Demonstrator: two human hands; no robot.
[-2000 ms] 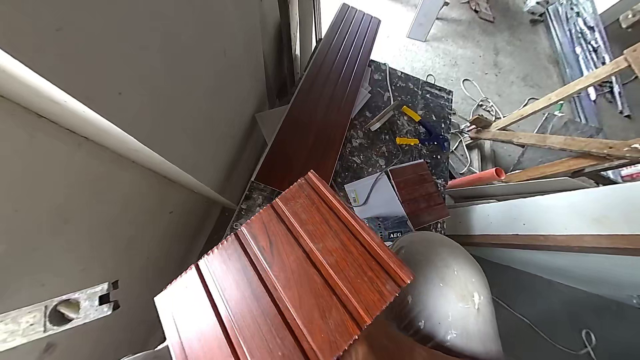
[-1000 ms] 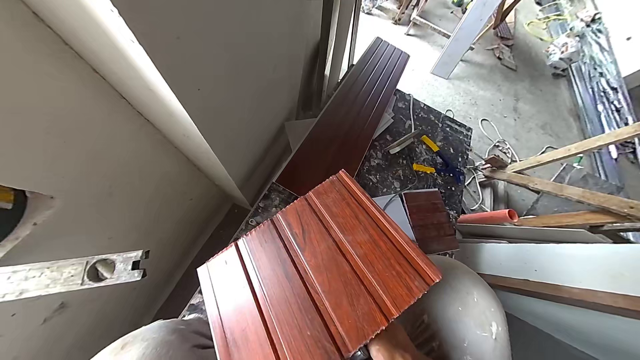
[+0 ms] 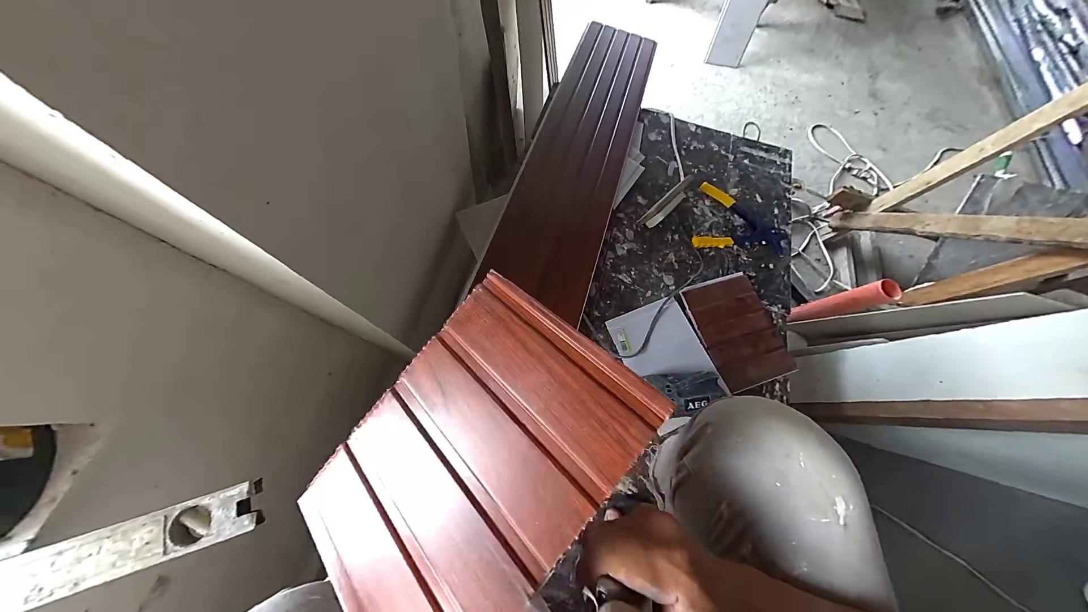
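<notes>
A reddish-brown wood-grain grooved panel piece [image 3: 510, 425] with rough cut edges lies across the lower middle, tilted. Beside its lower right edge is my right hand [image 3: 646, 552], fingers closed around a dark tool [image 3: 619, 591], its kind not clear. The wrist lies next to my knee in pale, paint-spotted trousers [image 3: 782, 484]. My left hand is out of view; the panel's lower left end runs out of the picture. Behind the panel, a long dark brown grooved panel [image 3: 569, 170] leans over a speckled black board [image 3: 654, 246].
Pliers-like tool with yellow grips [image 3: 748, 225], a smaller brown panel piece [image 3: 738, 331] and an AEG power tool [image 3: 684, 389] lie on the board. A spirit level [image 3: 136, 540] is at lower left. Wooden struts [image 3: 960, 225], an orange pipe [image 3: 850, 299] and loose cables stand right.
More of my right hand and forearm has come into view beside the panel's lower right edge. The view has shifted.
</notes>
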